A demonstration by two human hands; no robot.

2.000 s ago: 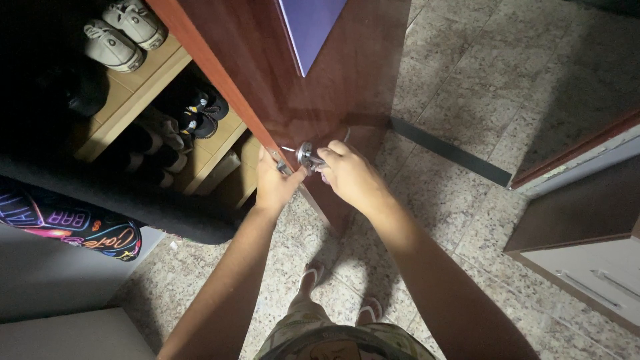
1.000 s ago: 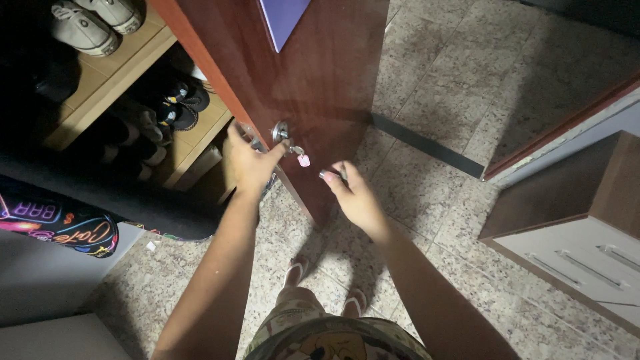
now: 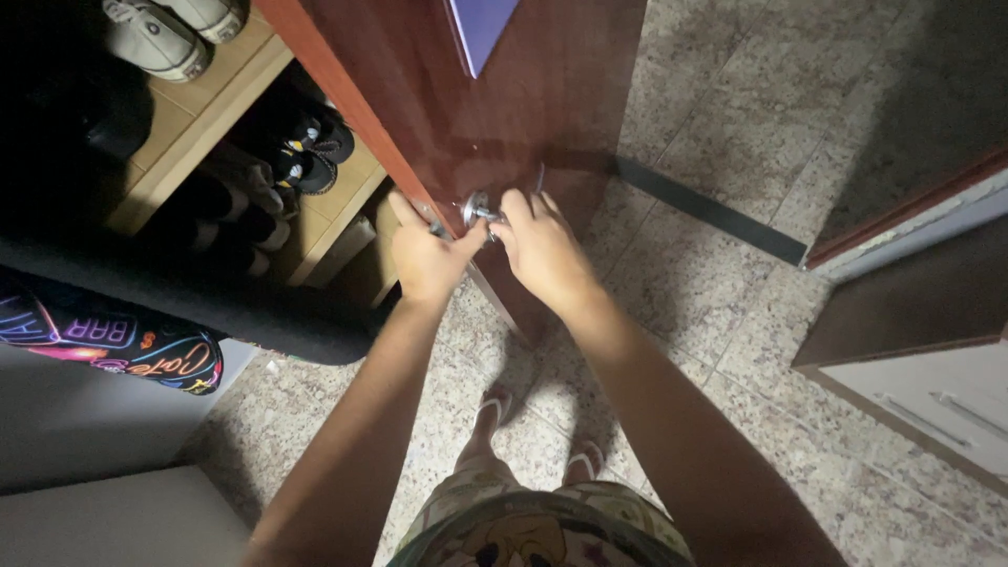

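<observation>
A reddish-brown wooden door [image 3: 551, 87] stands ajar in the middle of the head view. My left hand [image 3: 429, 248] is at the door's edge, fingers on the far side by the latch and thumb near the round metal lock fitting [image 3: 475, 209]. From the right, my right hand [image 3: 543, 248] has its fingertips closed at the metal piece that sticks out of this fitting. Its fingers cover most of what they pinch, so I cannot tell whether that is a key or the knob's stem. A purple panel [image 3: 484, 31] is fixed higher on the door.
Wooden shelves [image 3: 279, 59] with several shoes [image 3: 311, 161] stand at left, beside a black padded item and a neon-patterned cloth [image 3: 118, 339]. A dark threshold strip [image 3: 709, 209] crosses the speckled floor tiles. A cabinet with white fronts [image 3: 937, 394] is at right; my feet in flip-flops are below.
One second ago my right hand was apart from the lock and a pink-tagged key hung there. Now that hand is back at the fitting, and the pink tag is not visible.
</observation>
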